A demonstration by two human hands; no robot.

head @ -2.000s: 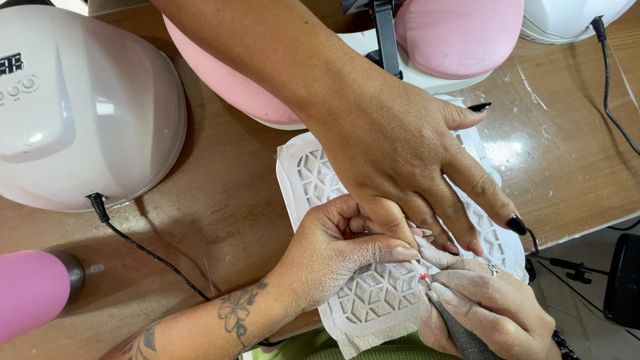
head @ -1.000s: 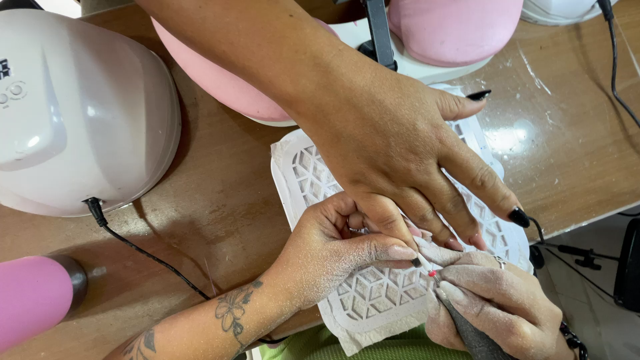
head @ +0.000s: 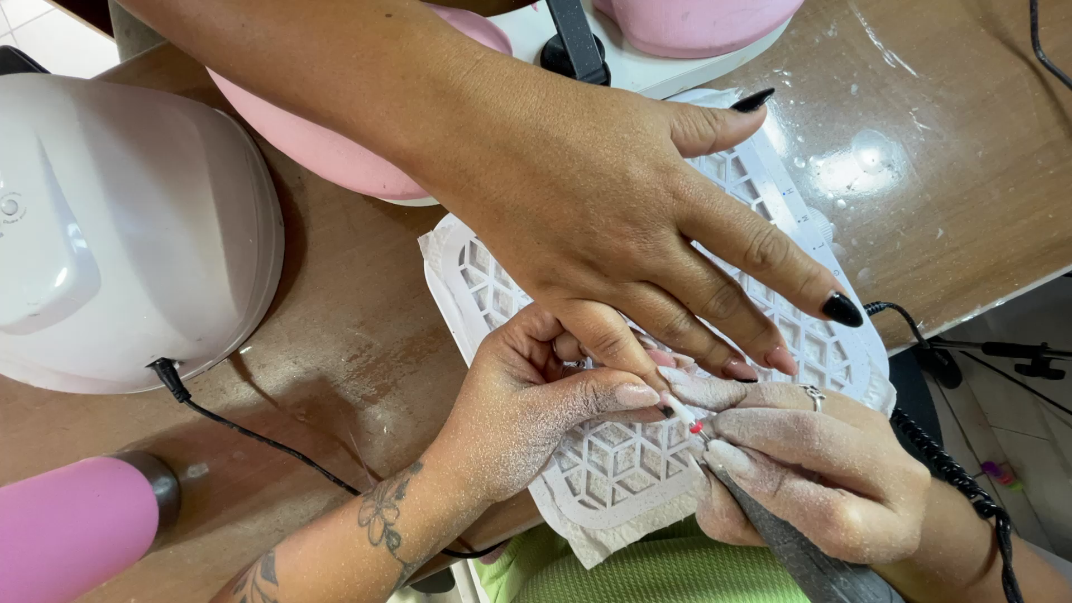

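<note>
My left hand (head: pixel 536 406), dusted with white powder, grips the little finger of another person's hand (head: pixel 595 184) between thumb and fingers. That hand lies palm down across a white nail dust collector (head: pixel 620 477) with a patterned grille; its thumb and index nails are black. In my right hand (head: pixel 825 461) is a dusty grey electric nail drill (head: pixel 775 523). Its white bit (head: pixel 681 410) with a red ring is at the tip of the held finger. Whether the bit touches the nail cannot be told.
A white nail lamp (head: pixel 142 234) with a black cable stands at the left, above a pink bottle (head: pixel 79 523). Pink padded rests (head: pixel 703 25) on a white base lie beyond the collector. A coiled black cord (head: pixel 963 486) runs by my right wrist.
The view has moved closer. Both my hands keep about the same place by the held finger, and the other person's hand stays spread over the collector.
</note>
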